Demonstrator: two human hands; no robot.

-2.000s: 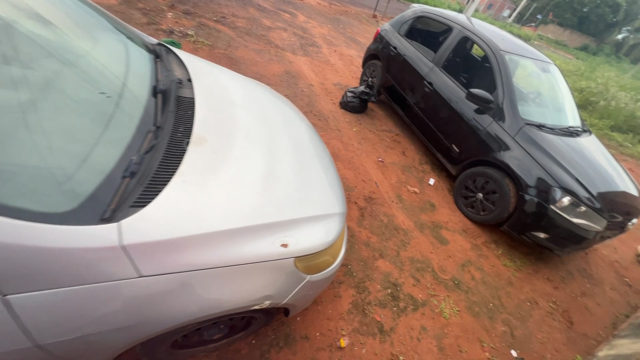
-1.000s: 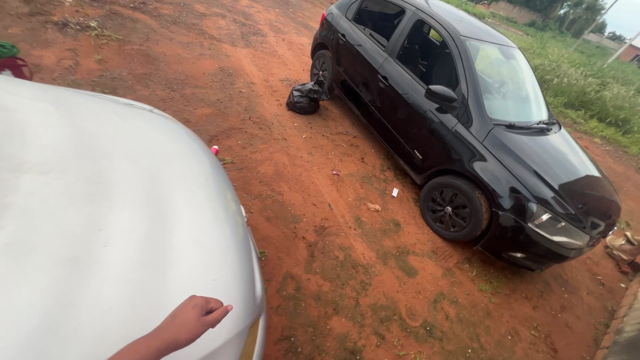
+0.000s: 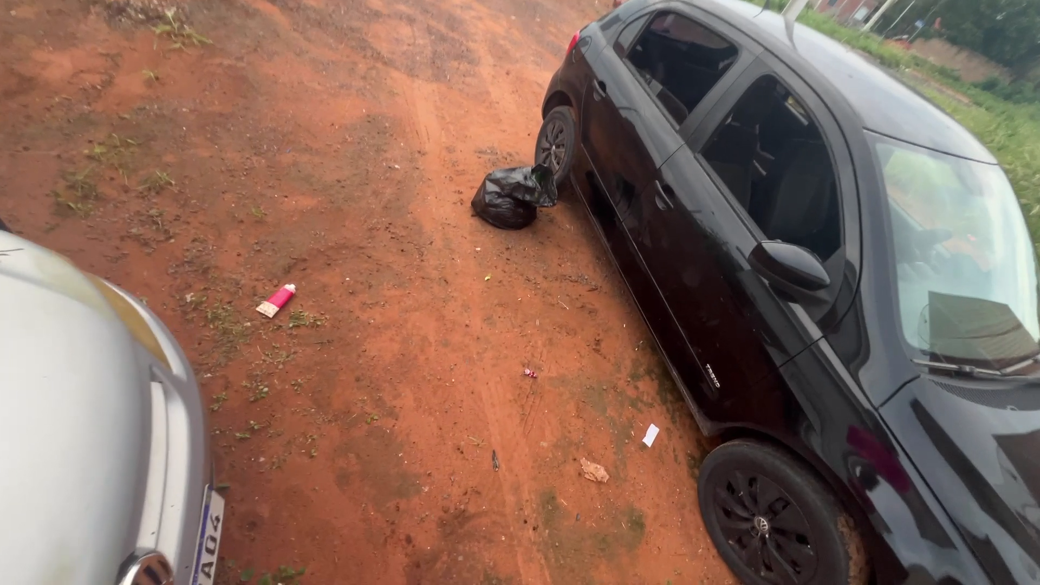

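Note:
Neither my left hand nor my right hand shows in the head view. A tied-looking black plastic bag [image 3: 512,197] rests on the red dirt beside the rear wheel [image 3: 556,145] of a black Volkswagen hatchback [image 3: 650,219]. Nearer the silver car [image 3: 65,390] at the left edge lies a pink and white squeeze tube [image 3: 277,301]. A white paper scrap [image 3: 650,435] and a crumpled tan scrap [image 3: 594,470] are on the ground close to the black car's front wheel [image 3: 761,520].
Red dirt ground [image 3: 406,341] with tufts of weeds runs between the two cars. The black car's side mirror [image 3: 790,266] juts out over this strip. Green grass [image 3: 999,122] and a low wall lie beyond the black car.
The hand seen over the silver car's hood a second ago is out of view. The view has moved past the silver car's front, and the pink tube now shows whole.

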